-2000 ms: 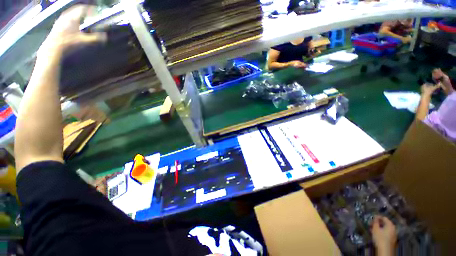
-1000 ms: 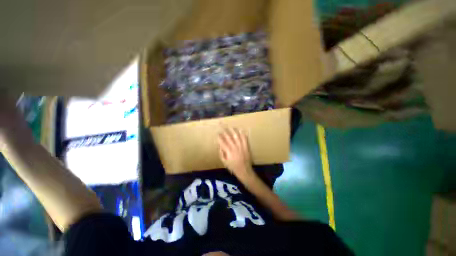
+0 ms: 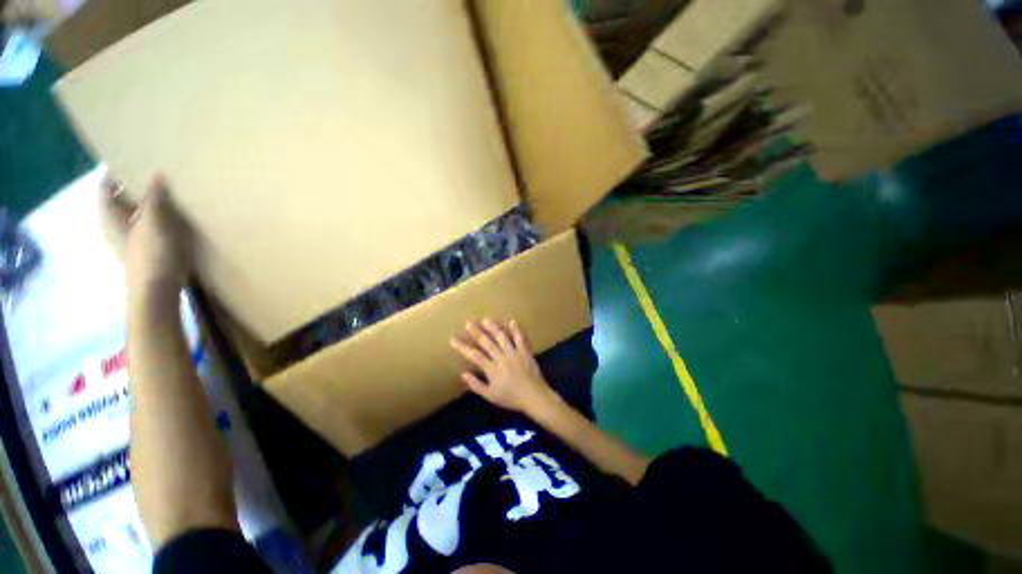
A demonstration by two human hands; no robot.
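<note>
A flat brown cardboard sheet (image 3: 303, 146) lies tilted over the open shipping carton and covers most of its inside. My left hand (image 3: 151, 224) holds the sheet at its left edge. A strip of shiny bagged units (image 3: 448, 267) shows between the sheet's near edge and the carton's near wall. My right hand (image 3: 500, 364) rests with fingers spread on the near carton flap (image 3: 392, 381), which is folded outward toward me. The right carton flap (image 3: 560, 112) stands open.
A printed white sheet (image 3: 73, 359) lies on the bench at left, with a shiny bag (image 3: 16, 252) on it. Folded cardboard strips (image 3: 728, 123) lie beyond the carton at right. Brown cartons (image 3: 958, 415) stand at far right. A yellow line (image 3: 672, 353) crosses the green floor.
My left hand has brought the cardboard sheet over the carton, hiding most of the bagged units. My right hand remains on the near flap. The view has turned.
</note>
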